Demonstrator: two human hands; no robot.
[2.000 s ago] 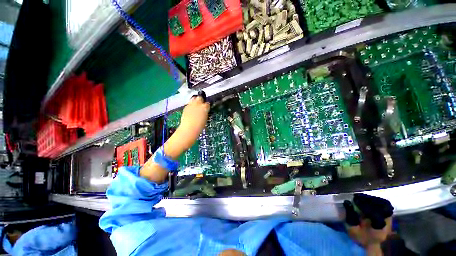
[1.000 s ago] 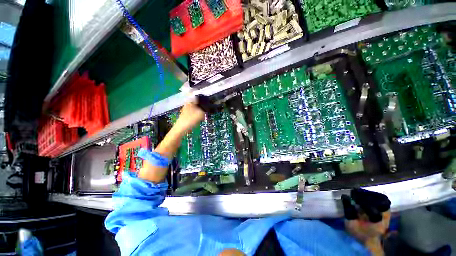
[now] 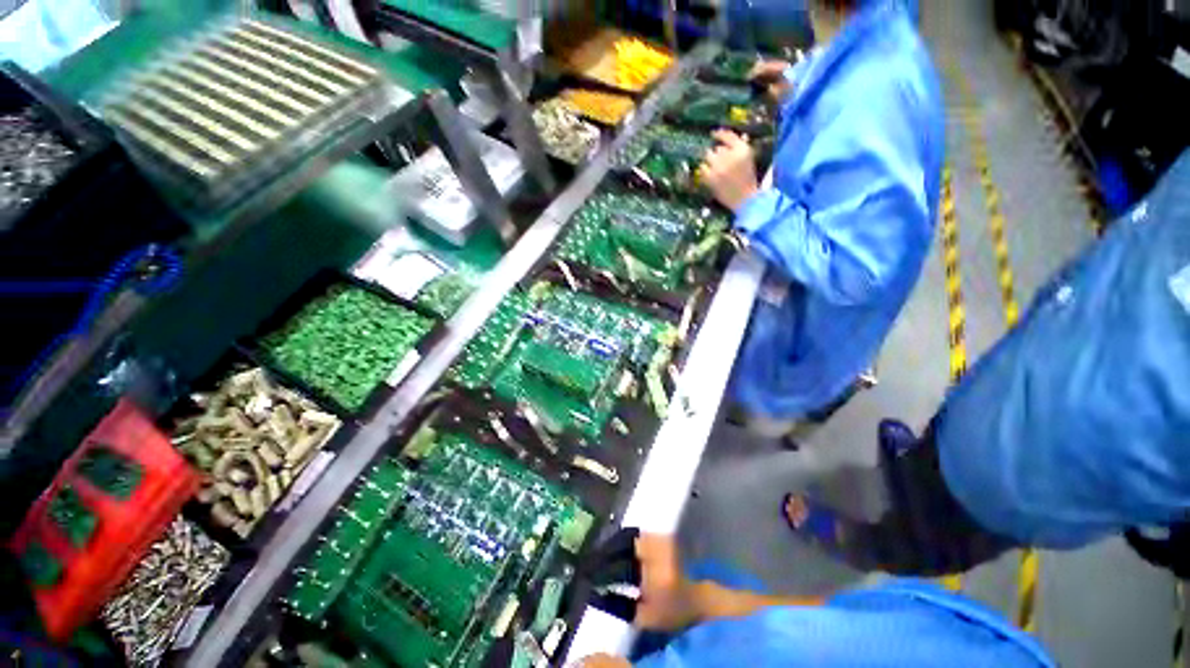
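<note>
My right hand (image 3: 640, 582) is at the bottom centre, with black coverings on its fingers. It lies at the silver front rail (image 3: 698, 392), beside the nearest carrier; its fingertips are blurred, and no held part can be made out. My left hand is not in view. The nearest green circuit board (image 3: 437, 561) lies in its black carrier (image 3: 594, 489), with white and blue parts on it. Another board (image 3: 574, 365) lies in a carrier farther up the line.
Bins of silver (image 3: 163, 594), tan (image 3: 255, 450) and green components (image 3: 346, 342) stand behind the line. A red tray (image 3: 144, 476) with small green boards overlaps the silver bin. One person in blue (image 3: 842, 222) works farther along; another (image 3: 1090, 392) stands at right.
The view has swung right along the line, bringing two people and the floor into view. My left hand, earlier over the back rail, has left the picture. My right hand remains by the front rail.
</note>
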